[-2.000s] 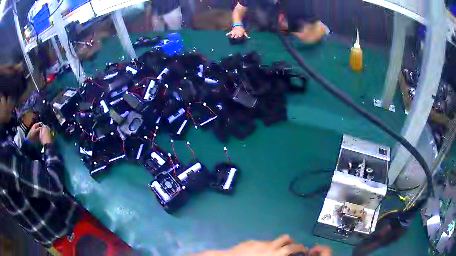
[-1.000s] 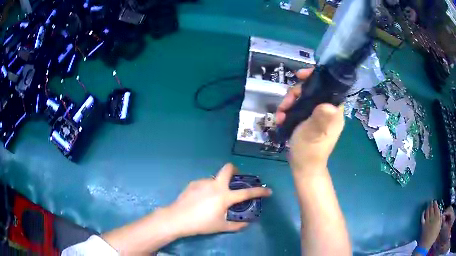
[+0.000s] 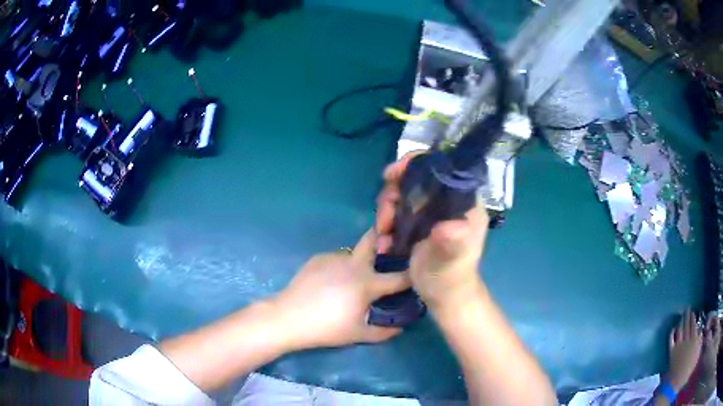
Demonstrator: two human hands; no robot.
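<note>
A black speaker housing (image 3: 396, 310) lies on the green mat near the front edge. My left hand (image 3: 333, 300) holds it from the left, with fingers across its top. My right hand (image 3: 444, 246) is wrapped around the dark electric screwdriver (image 3: 436, 194), which points down at the housing. The screwdriver's lower end meets the top of the housing; its tip and any screw are hidden by the hands and tool.
A silver screw feeder (image 3: 452, 103) stands behind my right hand, partly covered by the tool and cable. Black units (image 3: 196, 127) with white strips lie at left. Circuit boards (image 3: 634, 190) are piled at right. Another person's hands (image 3: 688, 349) rest at lower right. A red stool (image 3: 49, 329) stands lower left.
My right hand has brought the screwdriver from the feeder down and left onto the housing. My left hand stays on the housing. Earlier, the view faced further left and neither held item was visible.
</note>
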